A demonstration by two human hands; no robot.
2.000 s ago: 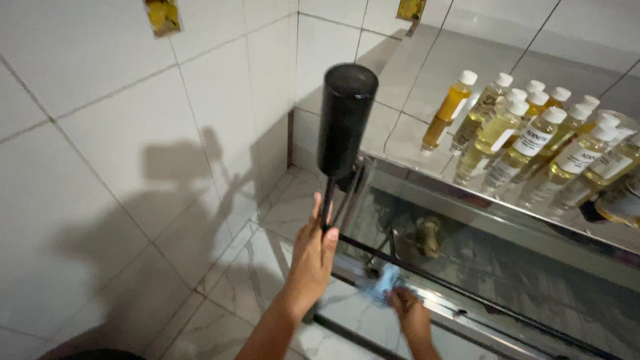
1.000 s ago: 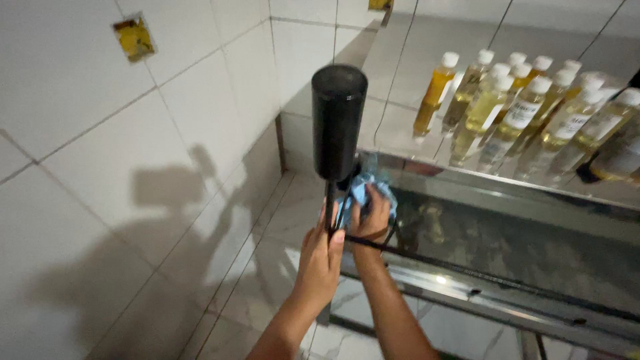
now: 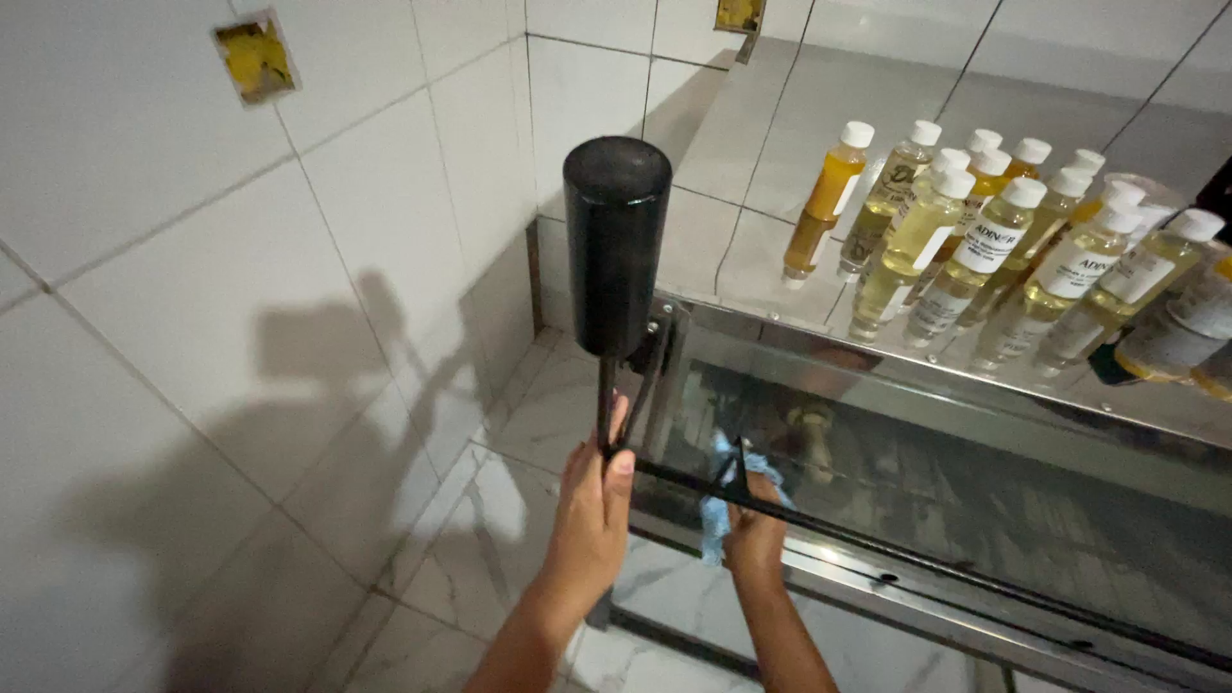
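A black cylinder on thin black rods stands upright at the left end of a metal-framed glass case. My left hand is around the lower rod, just beneath the cylinder. From there a long black bar runs right along the front of the case. My right hand holds a crumpled light-blue cloth behind and below that bar, near the front of the glass. The rod and bar partly cover the fingers of both hands.
Several bottles of yellow and amber liquid with white caps stand on the shiny metal top at the right. A white tiled wall rises close on the left, with a yellow wall opening. Marbled floor tiles lie below.
My right hand, with the blue cloth, has moved down and right from beside the rod at the left end of the case. My left hand has stayed on the rod.
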